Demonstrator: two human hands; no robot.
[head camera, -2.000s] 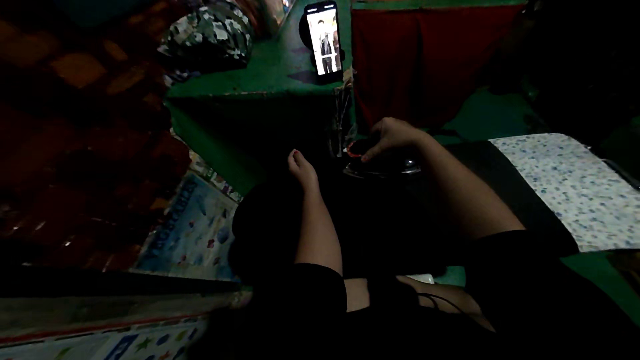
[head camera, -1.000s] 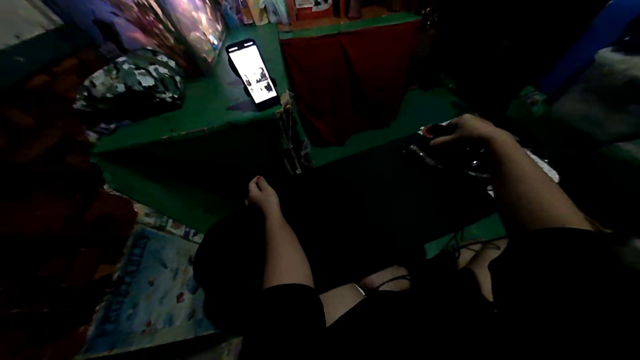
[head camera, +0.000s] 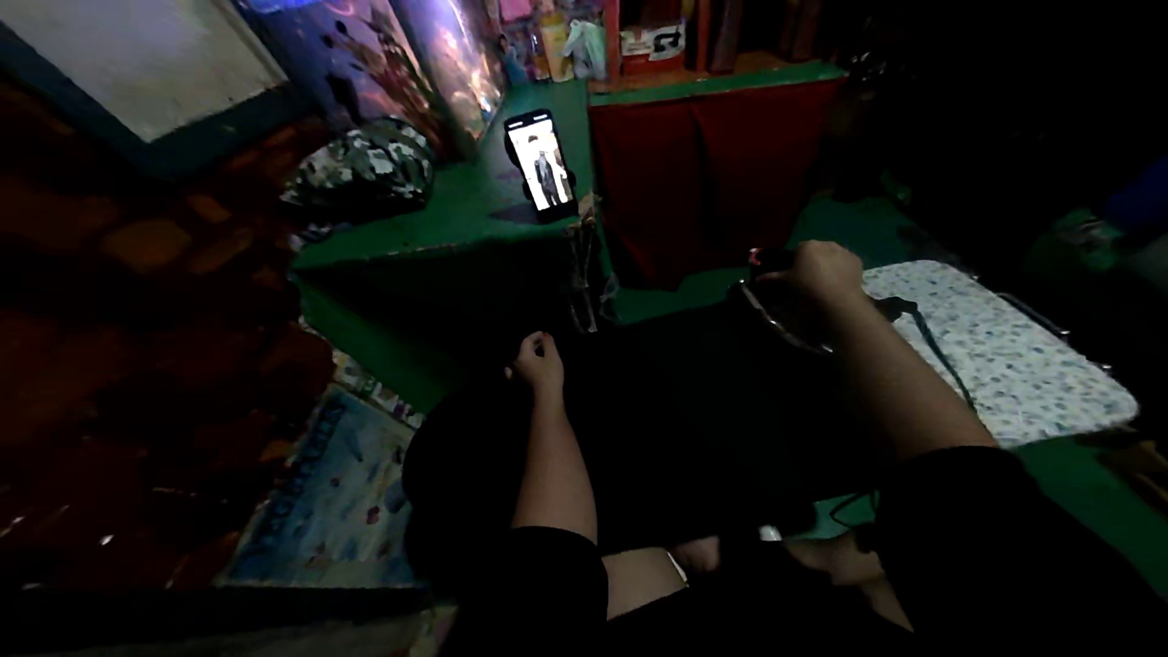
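Observation:
My right hand (head camera: 826, 272) is closed around the dark handle of what looks like a clothes iron (head camera: 785, 319), with a red spot at its front and a shiny lower edge. The iron is over a black cloth (head camera: 675, 411) spread on an ironing board with a white, blue-patterned cover (head camera: 1004, 356). A cord runs from behind the iron across that cover. At the cloth's left part, my left hand (head camera: 538, 360) has thumb and finger pinched together, seemingly on the cloth's edge. Darkness hides the cloth's folds and much of the iron.
A lit phone (head camera: 543, 169) leans upright on a green ledge (head camera: 438, 224) beyond my left hand, beside a camouflage-patterned cloth item (head camera: 365, 169). A red curtain (head camera: 712, 173) hangs behind the board. A blue illustrated poster (head camera: 338, 493) is at lower left.
My right hand and the iron first moved right, away from my left hand, then partway back left. More of the patterned cover shows than one second ago. My left hand remains near the cloth's left part.

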